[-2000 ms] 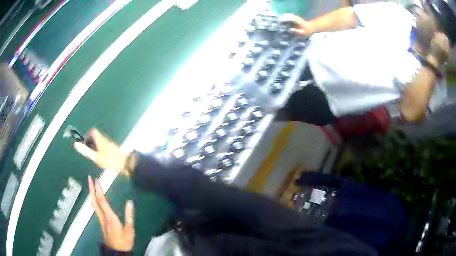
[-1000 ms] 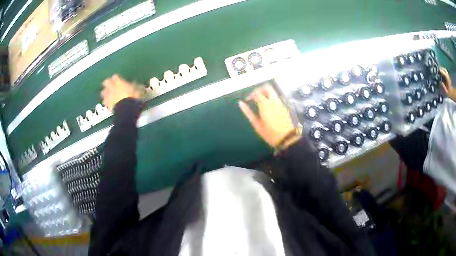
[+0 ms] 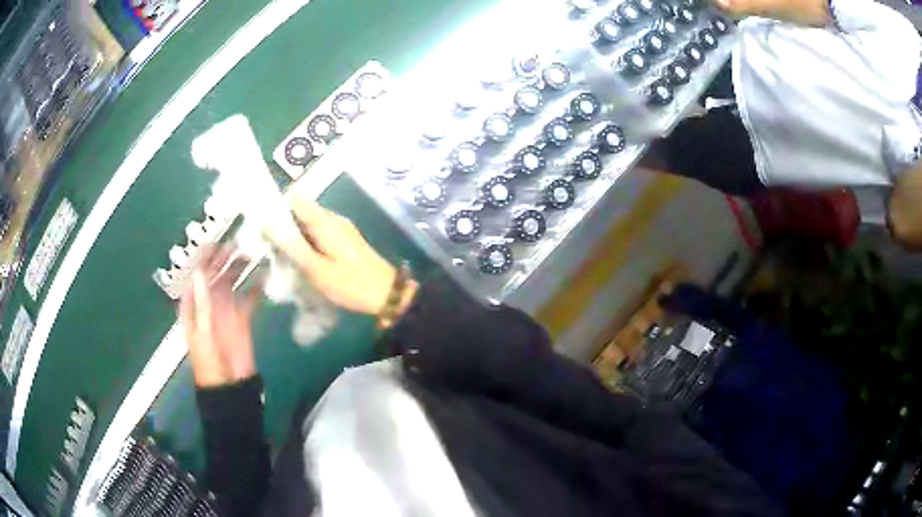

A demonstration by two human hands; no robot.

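Observation:
My right hand is closed on a whitish, motion-blurred piece above the green surface. Its outline is too smeared to name it surely. My left hand is below and left of it, fingers stretched and blurred, beside a pale notched bar. Whether it grips anything cannot be told. A pale four-place plate with four black-ringed round components lies on the green surface above my right hand.
Clear blister trays of round components lie to the right. A person in white is at the upper right. More notched bars and dark ribbed trays are lower left. A pale rail crosses the green surface.
The view has turned and shifted. The four-place plate now shows all four round components. My right hand now holds the whitish piece; my hands are closer together.

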